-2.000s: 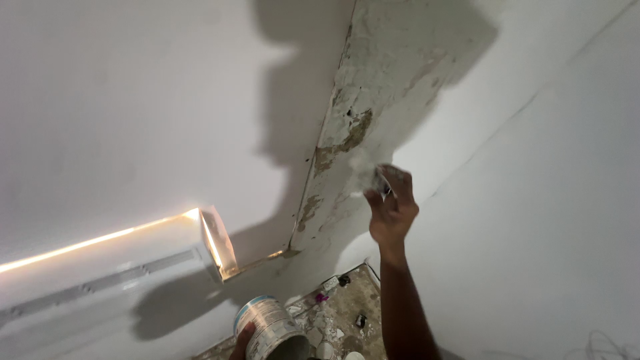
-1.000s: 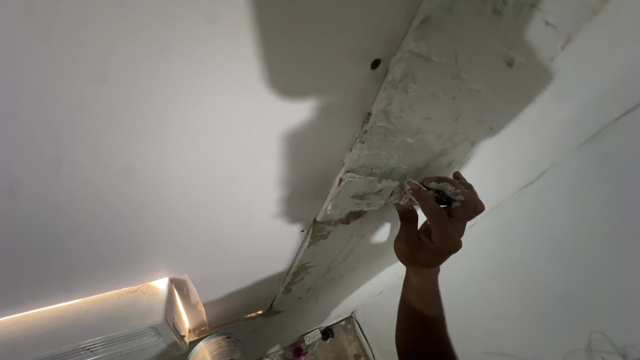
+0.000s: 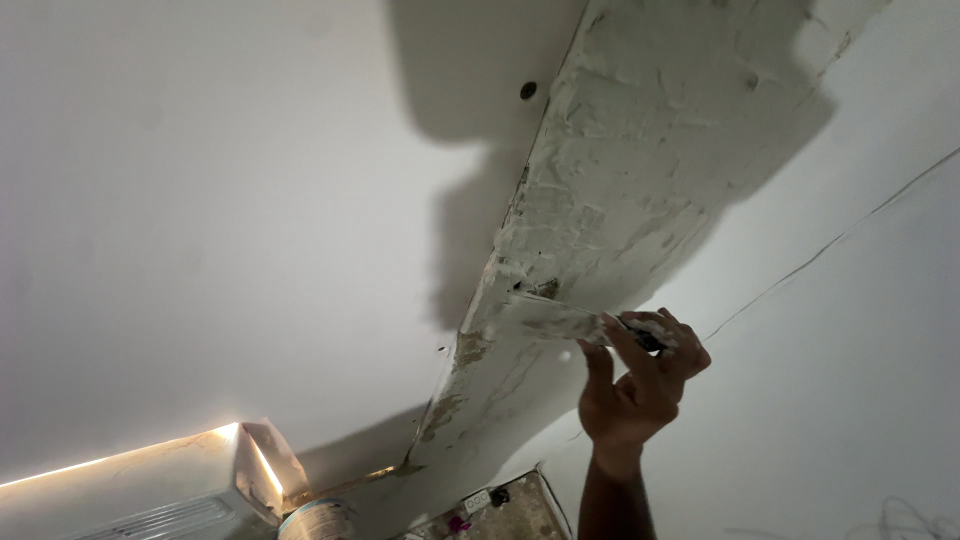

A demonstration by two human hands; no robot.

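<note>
Raised at the lower right of centre, my right hand (image 3: 634, 382) grips a putty knife (image 3: 559, 319) by its dark, smeared handle. Its wide blade, coated with pale filler, lies against the patchy plastered strip (image 3: 615, 172) overhead, just below a small dark hole and a brown bare spot. Further brown bare patches (image 3: 444, 416) show lower on the strip. At the bottom edge is part of a tub (image 3: 319, 521) with a blue rim; my left hand is out of sight.
A white air conditioner (image 3: 135, 487) with light glowing along its top is at lower left. A power strip (image 3: 477, 501) lies on a stained surface at the bottom. A dark round spot (image 3: 529, 91) marks the smooth white panel, and a crack or line crosses the right side.
The brown patch around the upper part of the bare area is now mostly covered with pale filler. My left hand, seen holding the tub two seconds ago, has left the view. The view has shifted.
</note>
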